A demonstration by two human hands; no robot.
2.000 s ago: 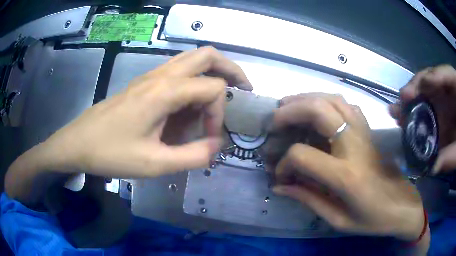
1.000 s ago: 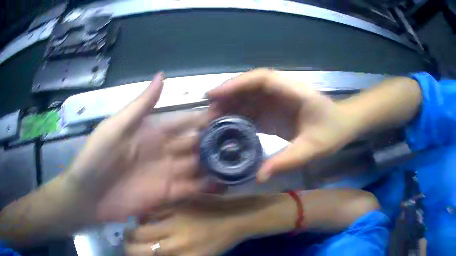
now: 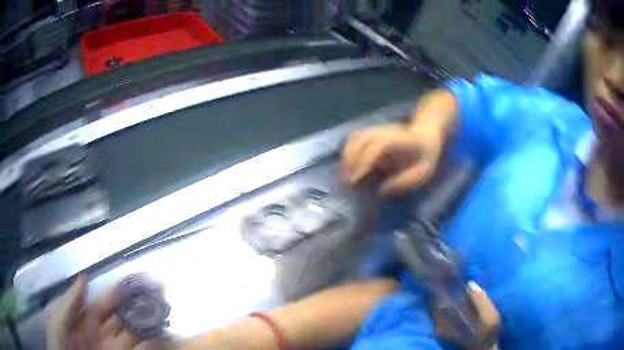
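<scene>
A dark round part with a paler centre (image 3: pixel 142 304) is at the lower left, blurred. My left hand (image 3: pixel 82 318) is around its left side, thumb up, and holds it; the fingers behind it are partly hidden. My right forearm with a red wristband comes in from the lower right. My right hand (image 3: pixel 205 339) is mostly cut off by the bottom edge, so its fingers and anything in them are hidden.
A twin-disc module (image 3: pixel 294 220) lies on the shiny bench. Beyond the rail is a dark green belt (image 3: pixel 226 130) with a grey fixture (image 3: pixel 63 195), then a red tray (image 3: pixel 147 42). At right, a person in blue has one hand (image 3: pixel 393 158) over the bench and holds a dark block (image 3: pixel 438 273).
The view has swung right and up. The other person's hand has moved away from the round part, which stays with my left hand. The person, red tray and twin-disc module have come into view.
</scene>
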